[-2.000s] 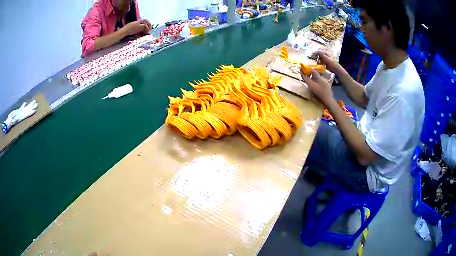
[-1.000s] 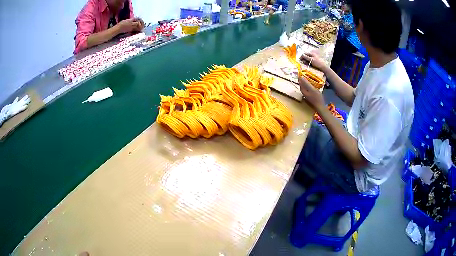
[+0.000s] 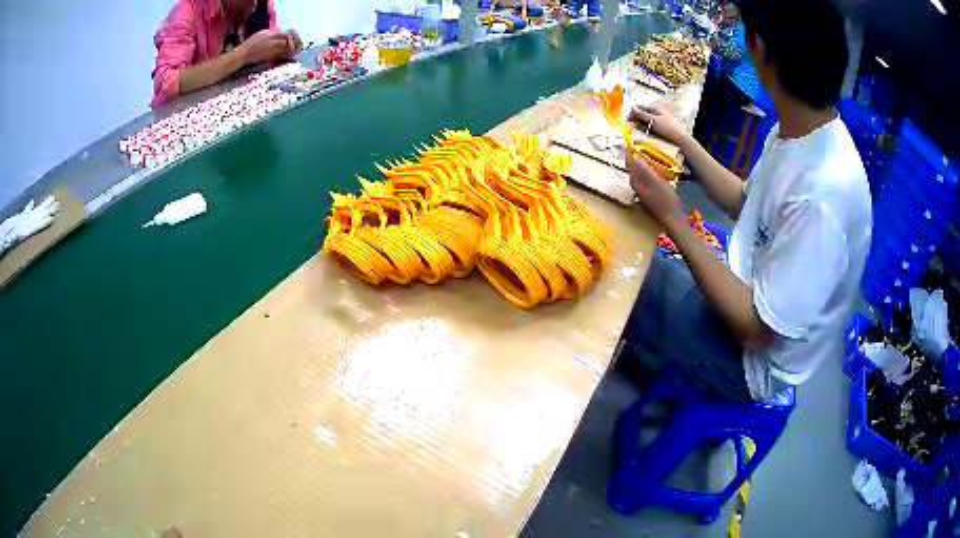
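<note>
A heap of loose orange ridged sash parts (image 3: 474, 215) lies on the bench (image 3: 347, 420) covered in tan, shiny film-covered cardboard. The parts stand packed together in two rows, rings toward me and pointed tails toward the back. Neither of my hands can be made out. A tiny brownish spot shows at the bottom edge, left of centre; I cannot tell if it is a fingertip or a mark on the bench. Nothing of mine touches the heap.
A seated person (image 3: 805, 242) at right holds an orange sash part (image 3: 658, 160) on a blue stool (image 3: 700, 447). A white bottle (image 3: 181, 209) lies on the green belt (image 3: 226, 252). Across it are a glove (image 3: 30, 221), small red and white parts (image 3: 211, 118) and another person (image 3: 211, 58). Floor crates (image 3: 884, 426) stand right.
The view has turned slightly right, so the heap sits further left. The white bottle has moved toward the lower left along the belt. The seated person's orange part has been turned, its tail now upright.
</note>
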